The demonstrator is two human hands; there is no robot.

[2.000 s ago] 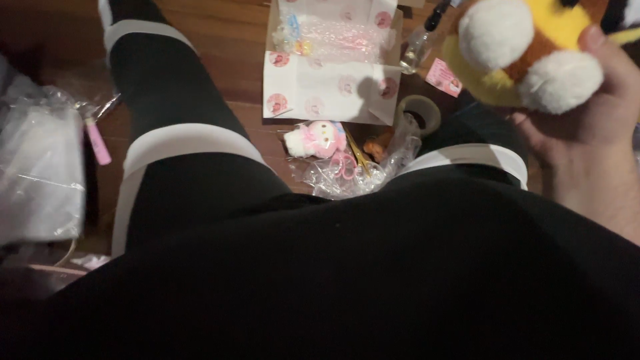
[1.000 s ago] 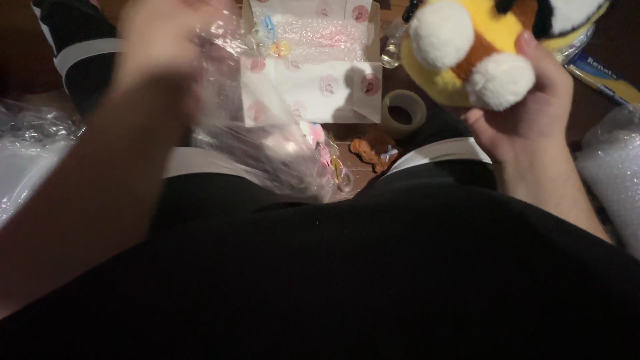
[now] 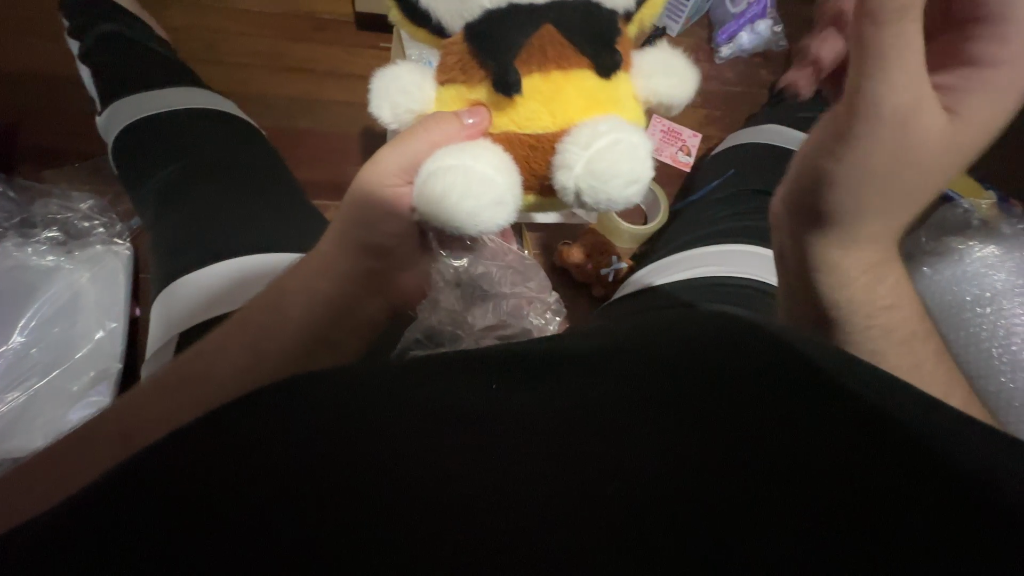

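My left hand [image 3: 400,192] grips a plush toy [image 3: 544,100] by its lower left side, thumb across the belly. The toy is yellow, brown and black, with round white paws; its head is cut off by the top edge of the view. Raised at the right is my right hand [image 3: 872,136], with no object seen in it; its fingers run out of view. Clear plastic wrap [image 3: 488,296] lies crumpled beneath the toy. Beside it are a small brown plush figure [image 3: 594,260] and a roll of tape [image 3: 640,220]. The toy hides most of a box.
A pink printed card [image 3: 675,143] lies by my thigh. A clear bag with purple items [image 3: 746,26] is at the upper right. Plastic-wrapped white material [image 3: 60,320] lies at the left, bubble wrap [image 3: 972,296] at the right. Wooden floor [image 3: 304,72] shows between my legs.
The plush toy has passed from my right hand to my left and now sits at the centre. My left hand, at the clear plastic one second ago, has let it go. My right hand is now free.
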